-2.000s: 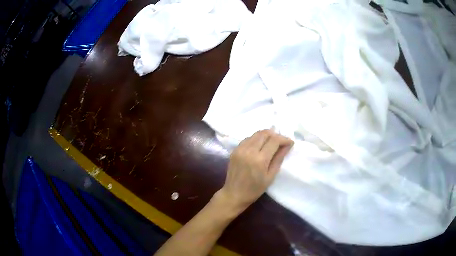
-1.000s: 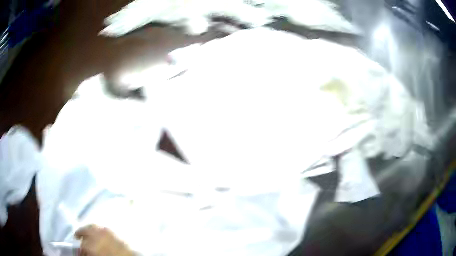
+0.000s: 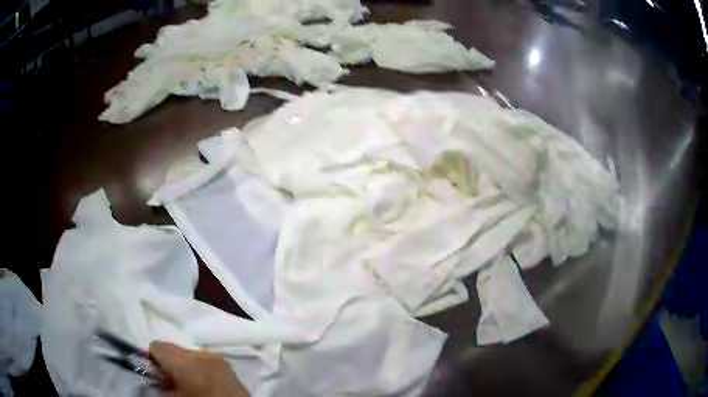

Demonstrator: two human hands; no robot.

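Observation:
A white garment (image 3: 101,287) lies spread at the lower left, its thin cloth reaching right along the bottom edge. My right hand (image 3: 198,372) is at the bottom edge, partly cut off, and holds dark, pointed thread snips (image 3: 123,353) over this garment. The snips' blades point left and look slightly apart. My left hand is not in view. A large crumpled pile of off-white garments (image 3: 349,170) lies just beyond, with a sheer panel and a white strip at its left side. A banded white end (image 3: 506,306) sticks out at its front right.
A second off-white garment pile (image 3: 256,50) lies farther across the glossy dark table (image 3: 605,101). A small white bundle (image 3: 17,322) is cut off at the left edge. Yellow edging (image 3: 621,360) and a blue bin (image 3: 660,349) are at the lower right.
The view has swung right, from the table's left corner to the garment piles. My left hand has left the picture. My right hand with the snips now shows at the lower left.

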